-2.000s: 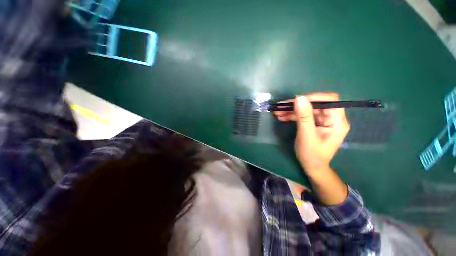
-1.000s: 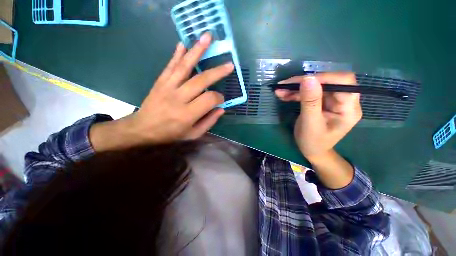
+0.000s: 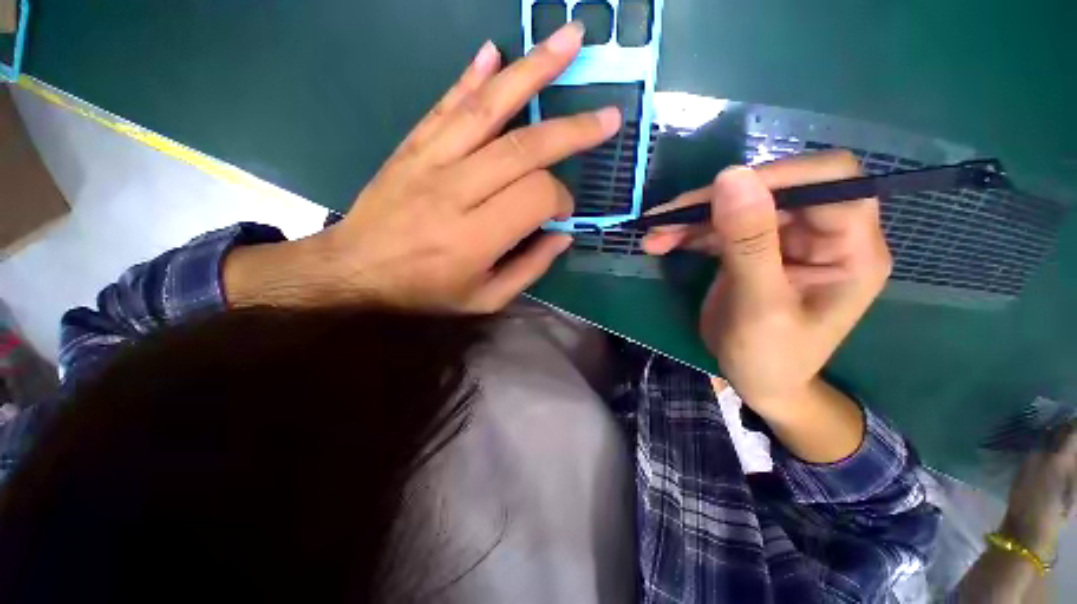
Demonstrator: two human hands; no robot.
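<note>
A light-blue plastic housing (image 3: 591, 65) lies in front of me, its screen window over part of the clear sheet with dark strips (image 3: 963, 224). Its key holes are cut off by the top edge. My left hand (image 3: 472, 195) rests on the housing with fingers spread over its side and window. My right hand (image 3: 791, 260) holds black tweezers (image 3: 844, 189) like a pen. The tweezers' tips are at the near end edge of the housing. A strip at the tips is too small to tell.
Another person's hand with a yellow bracelet (image 3: 1033, 507) is at the lower right, by a striped sheet (image 3: 1025, 427). A piece of light-blue frame (image 3: 17, 45) shows at the top left, above cardboard (image 3: 30, 183). The green bench's near edge runs diagonally below my hands.
The housing has turned more upright, and its near end edge is now at the tweezers' tips. My left hand has moved right with it. Another person's hand has appeared at the lower right.
</note>
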